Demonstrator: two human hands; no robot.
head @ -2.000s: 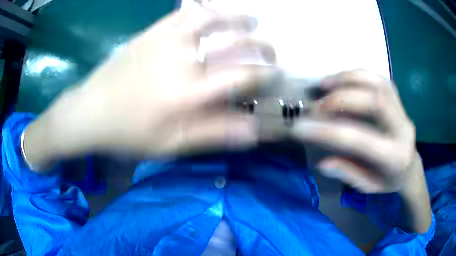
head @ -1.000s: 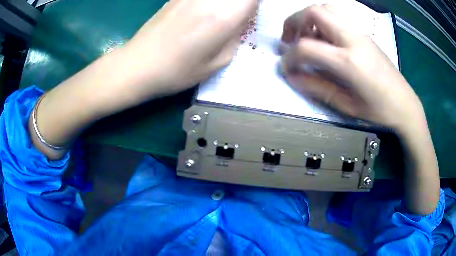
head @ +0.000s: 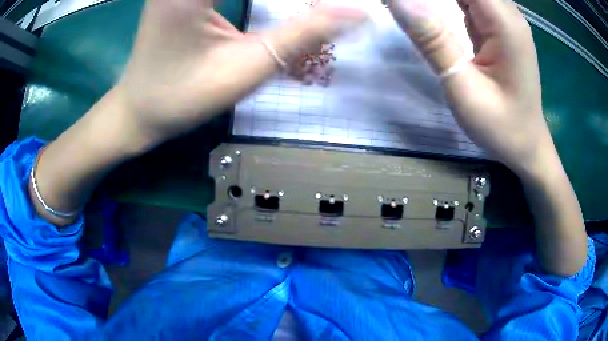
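The grey-brown fixture (head: 360, 230) lies flat at the tray's near edge, with black square openings in a row and screws at its ends. The parts tray (head: 293, 142) holds a white paper liner (head: 280, 110) with a printed grid. A heap of small copper-coloured parts (head: 319, 66) lies on the liner. My left hand (head: 200, 66) is blurred above the tray's left side, fingers partly cut off by the top edge. My right hand (head: 490, 80) is over the tray's right side, fingertips cut off. Neither hand touches the fixture. Whether either holds a tiny part cannot be told.
The green bench (head: 60, 100) surrounds the tray. Silver rails (head: 567, 43) run at the top right. A metal bar (head: 60, 8) crosses the top left corner. The blue smock (head: 287, 293) is close below the fixture. Another blue sleeve shows at the lower right edge.
Both hands were around the fixture two seconds ago; it then lay at the tray edge and now sits slightly further left. The hands have moved up and apart, uncovering the heap.
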